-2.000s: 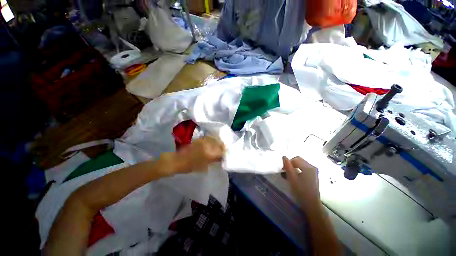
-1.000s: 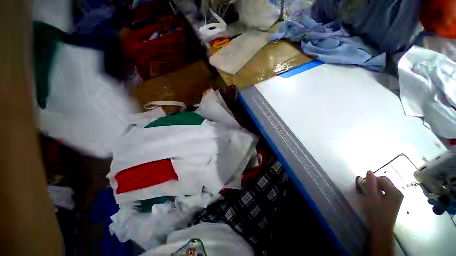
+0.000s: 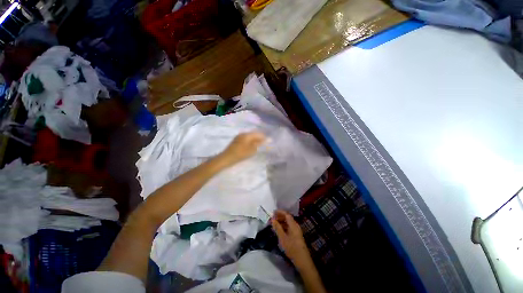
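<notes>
A white cloth panel point(image 3: 223, 180) lies spread over the cut-piece pile, left of the table. My left hand point(image 3: 248, 145) is at its upper right edge, fingers closed on the cloth; the fingertips are slightly blurred. My right hand point(image 3: 288, 232) pinches the lower right corner of the panel between thumb and fingers. A straight edge of the panel runs between the two hands. Greyer white pieces point(image 3: 295, 163) lie to the right of that edge. A bit of green panel point(image 3: 196, 228) shows below the white panel.
The white table point(image 3: 436, 109) with its grey ruler edge point(image 3: 375, 157) and blue trim is on the right. A blue basket point(image 3: 63, 260) is at lower left, with white pieces above it. A cardboard surface point(image 3: 200, 74) and red container point(image 3: 178, 28) stand behind the pile.
The view has swung left and down, and the machine head has left it. A white panel now covers the red-patched piece. My right hand has moved from the table to the panel's corner.
</notes>
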